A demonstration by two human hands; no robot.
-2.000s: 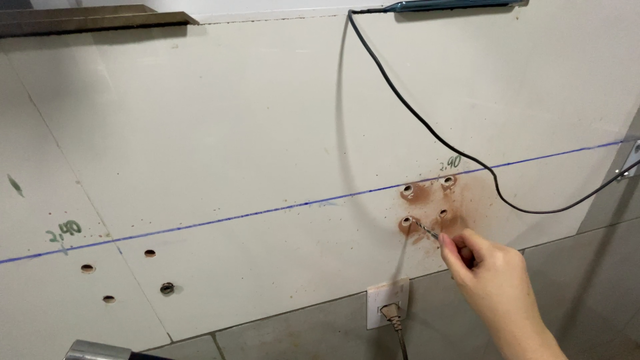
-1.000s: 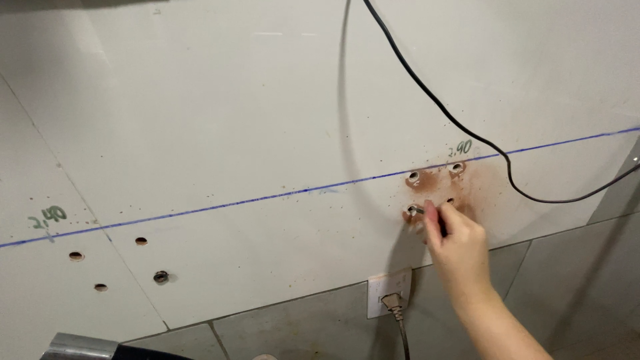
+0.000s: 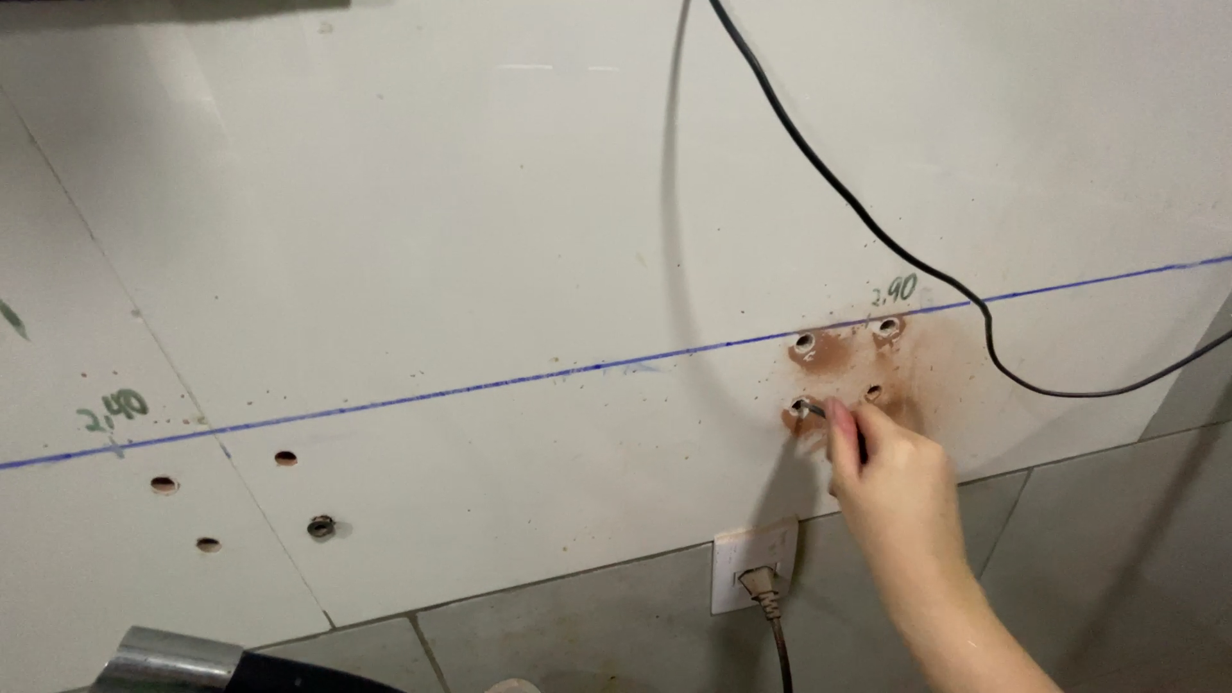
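Observation:
My right hand pinches a thin dark metal rod between thumb and fingertips; earlier it shows as a spiral drill bit. Its tip meets the lower left hole of a group of drilled holes in the white wall tile. Reddish dust smears the tile around these holes. Most of the rod is hidden by the fingers. A second group of holes lies at the left, one of them with a metal anchor sleeve in it. My left hand is not in view.
A black cable hangs across the tile at the upper right. Below my right hand, a plug sits in a white wall socket. A blue marked line crosses the tile. At the lower left is a metal and black object.
My right hand has moved closer to the lower left hole, and less of the drill bit shows beyond the fingers. The view has shifted.

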